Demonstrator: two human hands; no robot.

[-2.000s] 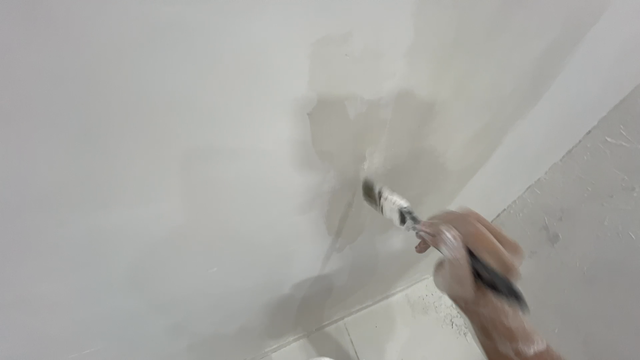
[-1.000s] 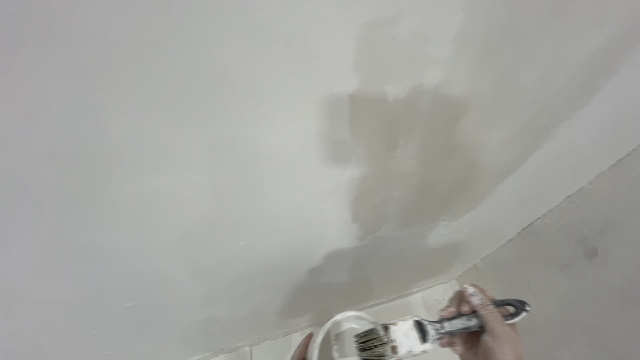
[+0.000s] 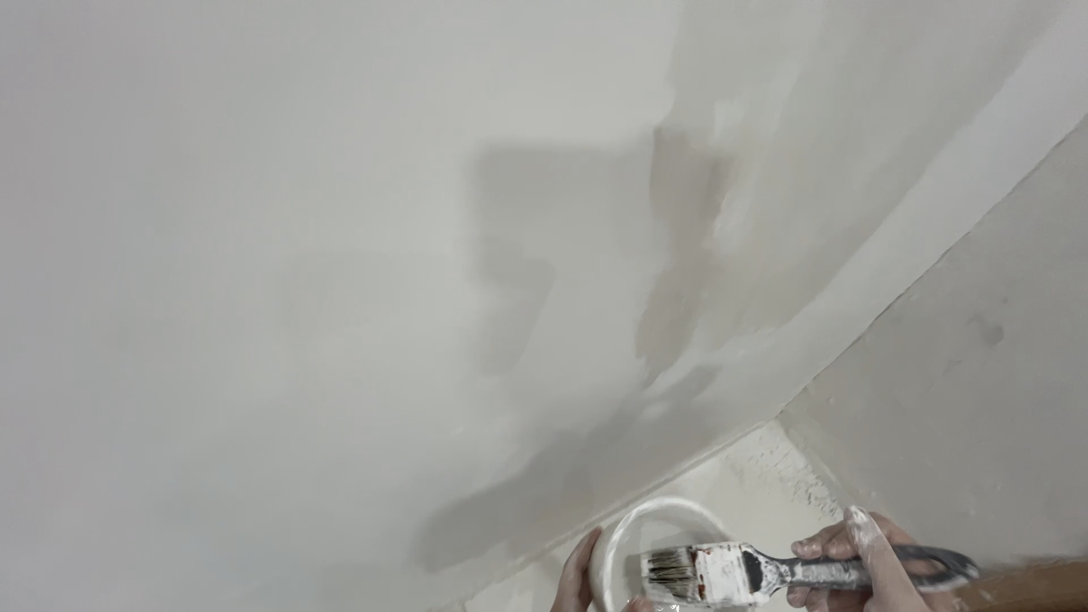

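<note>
At the bottom edge, my left hand (image 3: 578, 574) holds a round white tub (image 3: 616, 544) by its side, with fingers on its left and near edge. My right hand (image 3: 858, 557) grips the dark handle of a flat paintbrush (image 3: 722, 574), which lies level with its bristles pointing left over the mouth of the tub. White paint coats the brush's ferrule and smears my right fingers. The tub's near part is cut off by the frame. Beyond, the pale wall (image 3: 340, 255) carries darker, damp-looking patches and shadows.
A grey wall surface (image 3: 977, 382) meets the pale wall along a slanting edge at right. White tiles (image 3: 756, 476) with specks of paint lie below the corner, behind the tub. A brown strip (image 3: 1037, 586) shows at the bottom right.
Two seconds ago the brush in my right hand was at the wall; it came down to the tub by one second ago. My left hand and more of the tub have come into view.
</note>
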